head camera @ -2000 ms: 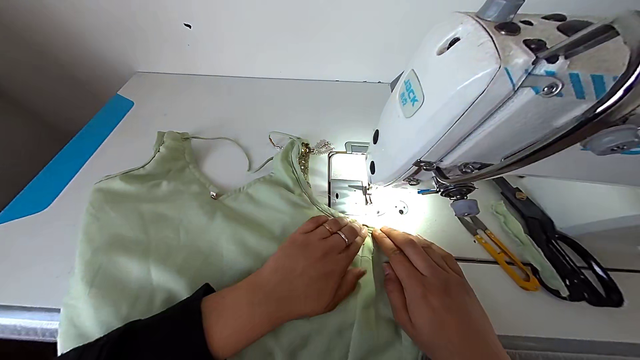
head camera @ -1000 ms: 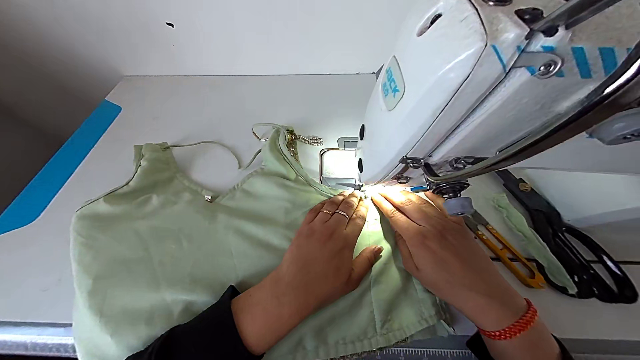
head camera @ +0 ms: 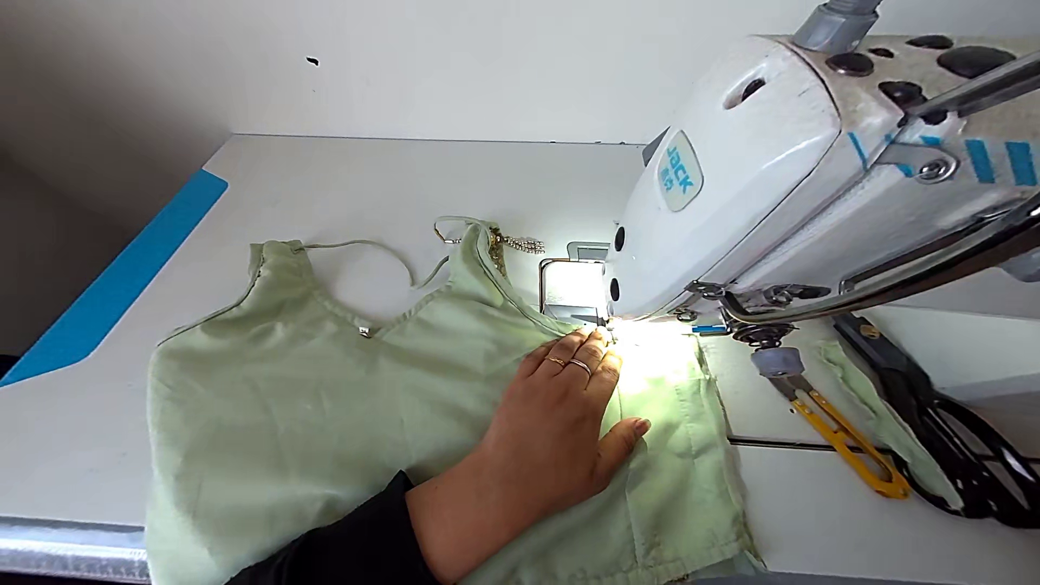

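Note:
A light green sleeveless garment [head camera: 325,422] lies spread on the bed of a white Jack sewing machine [head camera: 747,162], its right part under the lit needle area. My left hand [head camera: 561,414], with two rings, rests flat on the cloth, fingertips close to the presser foot [head camera: 603,321], which is partly hidden. Nothing is gripped in it. My right hand is out of view. A thin cord [head camera: 382,246] loops between the shoulder parts, and a beaded trim [head camera: 520,244] lies at the right one. A small ornament [head camera: 365,331] sits at the neckline.
Yellow thread snips [head camera: 849,443] and black-handled scissors [head camera: 934,422] lie right of the garment, with a green fabric strip [head camera: 890,431] beside them. A blue strip [head camera: 122,276] marks the table's left edge. The machine head overhangs the right side, and a white wall stands behind.
My right hand, on the cloth beside the needle in both earlier frames, has left the view. My left hand remains on the garment. More of the garment's right part is uncovered.

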